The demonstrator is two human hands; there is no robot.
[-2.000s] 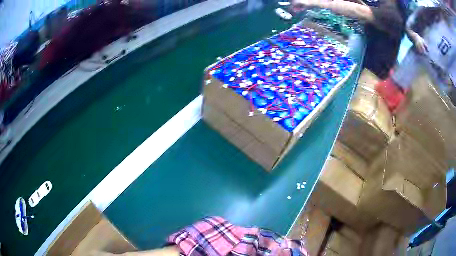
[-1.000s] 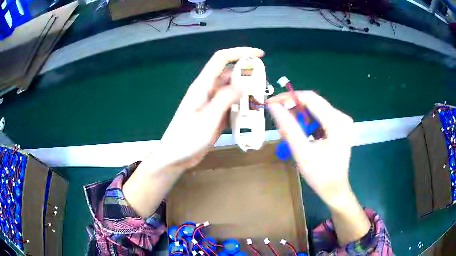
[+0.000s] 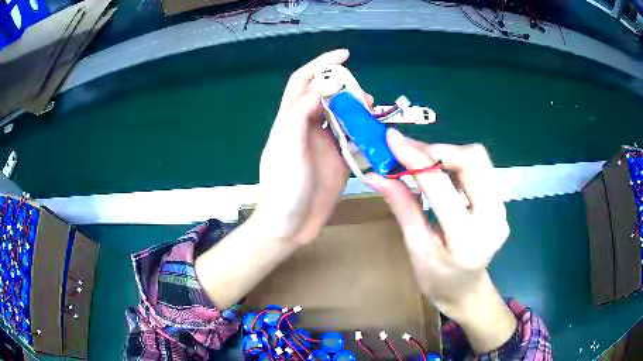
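Observation:
My left hand [image 3: 299,155] holds a white housing shell [image 3: 331,79], tilted, with its hollow side showing. A blue battery cell [image 3: 359,130] lies lengthwise in the shell. My right hand [image 3: 451,218] has its fingers on the lower end of the cell, where a red wire [image 3: 416,170] comes out. A white connector [image 3: 402,103] on dark red leads sticks out at the shell's right side. A flat white oval part [image 3: 421,115] lies on the green belt behind. The lower part of the shell is partly hidden by my fingers.
A low open carton [image 3: 338,261] below my hands holds several blue cells [image 3: 264,319] at its near edge. Battery cartons stand at far left [image 3: 53,282] and far right [image 3: 612,233]. Cardboard sheets [image 3: 53,53] lie at upper left. Wire harnesses [image 3: 504,25] lie on the far ledge.
The view has swung from the large battery carton to my work. The shell has turned to its hollow side, and the blue cell has moved from my right hand into it.

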